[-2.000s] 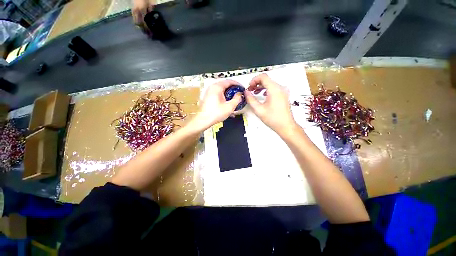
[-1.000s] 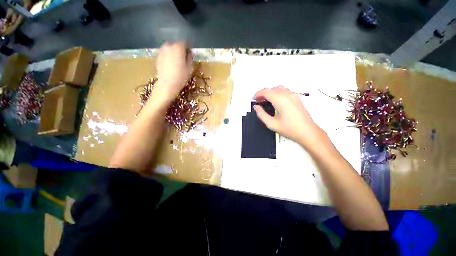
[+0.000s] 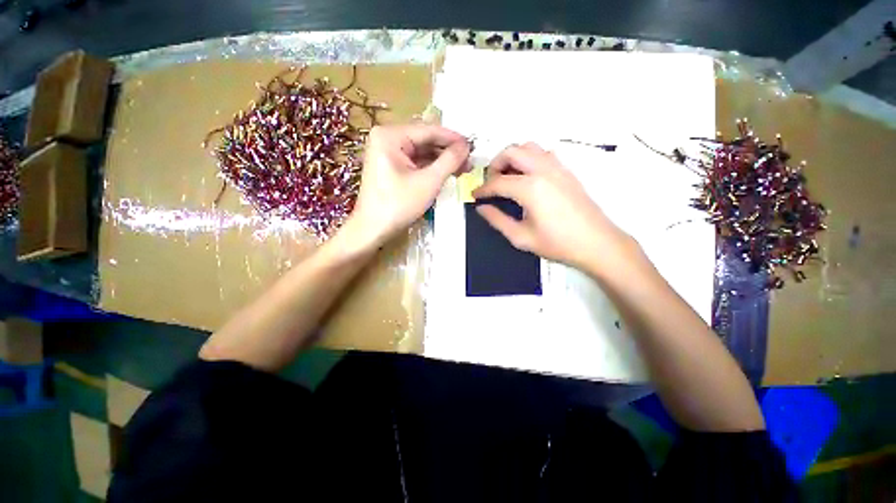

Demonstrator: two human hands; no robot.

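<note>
My left hand has thumb and index finger pinched together above the sheet's upper left; a tiny shiny tip, likely a wired component, shows at the fingertips. My right hand is just right of it, its bent fingers over the top edge of the black adhesive sheet; whether they pinch a piece is hidden. Yellowish backing paper shows above the sheet. The sheet lies on the white work board. Tangled piles of wired components lie left and right.
Loose wired pieces lie on the board near the right pile. Small black parts line its far edge. Two open cardboard boxes stand at far left. The conveyor belt runs behind; a blue bin is low right.
The round unit held two seconds ago is gone from my hands. My left hand has come back from the belt side to beside my right hand, which stays at the sheet's top. The view has shifted.
</note>
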